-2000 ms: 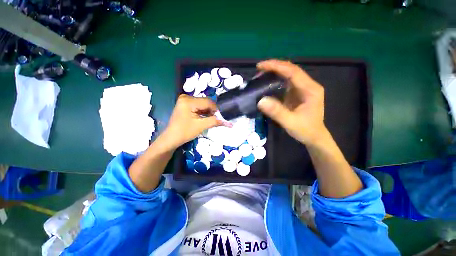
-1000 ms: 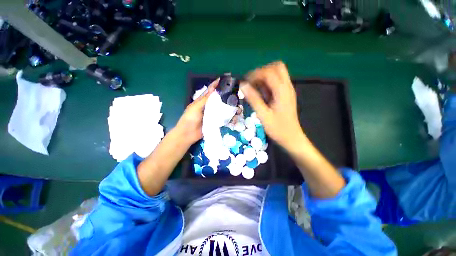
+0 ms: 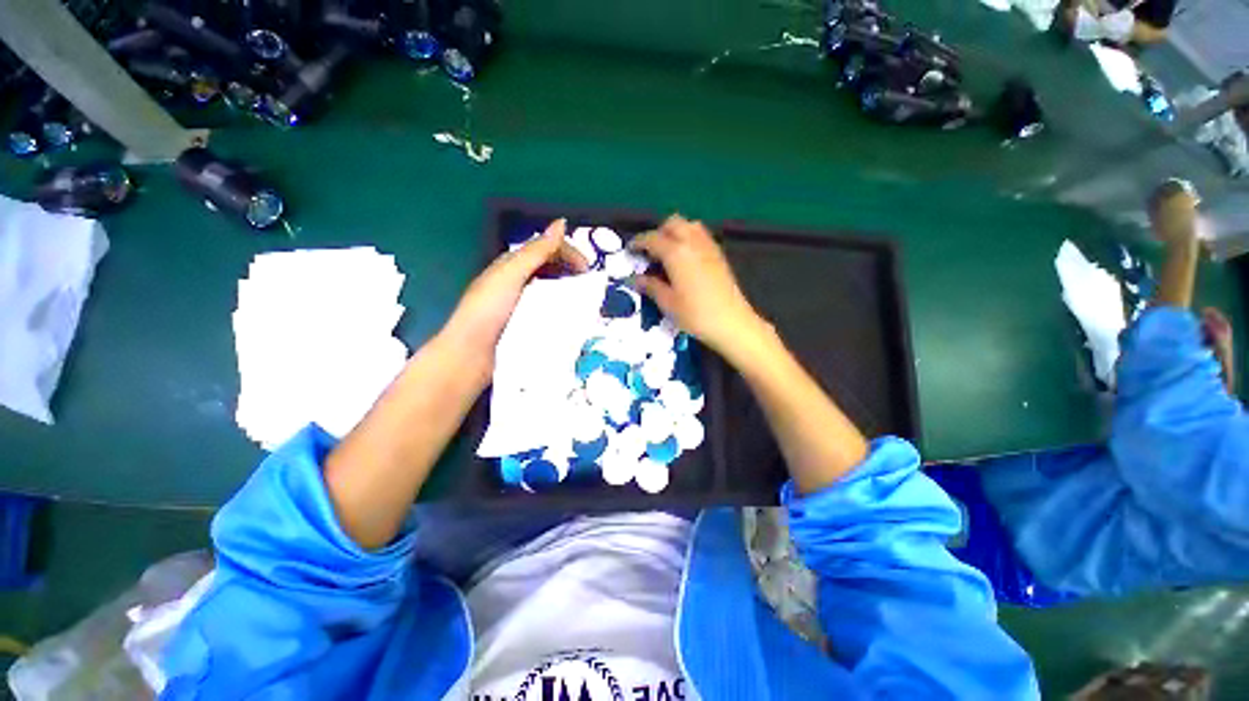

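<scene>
My left hand (image 3: 514,290) holds a white wiping cloth (image 3: 532,367) that hangs over the left part of the black parts tray (image 3: 811,496). My right hand (image 3: 696,285) is bent over the tray's upper middle, its fingertips at a small pale round thing; whether they grip it is unclear. The fingertips of both hands are close together, a small gap apart. White and teal-blue lens discs (image 3: 607,394) lie heaped in the left compartment, partly under the cloth. No monocular body shows clearly in either hand.
A stack of clean wipes (image 3: 318,342) lies left of the tray, a separate cloth (image 3: 41,301) at far left. Monocular bodies (image 3: 230,188) lie beyond, below a metal upright (image 3: 103,89), with more at back right (image 3: 915,103). A small scrap (image 3: 463,145) and another person's arm (image 3: 1175,281) show.
The black barrel held earlier no longer shows clearly between the hands. The right hand has come down to the discs near the left hand. The cloth is spread wider, and the view has shifted.
</scene>
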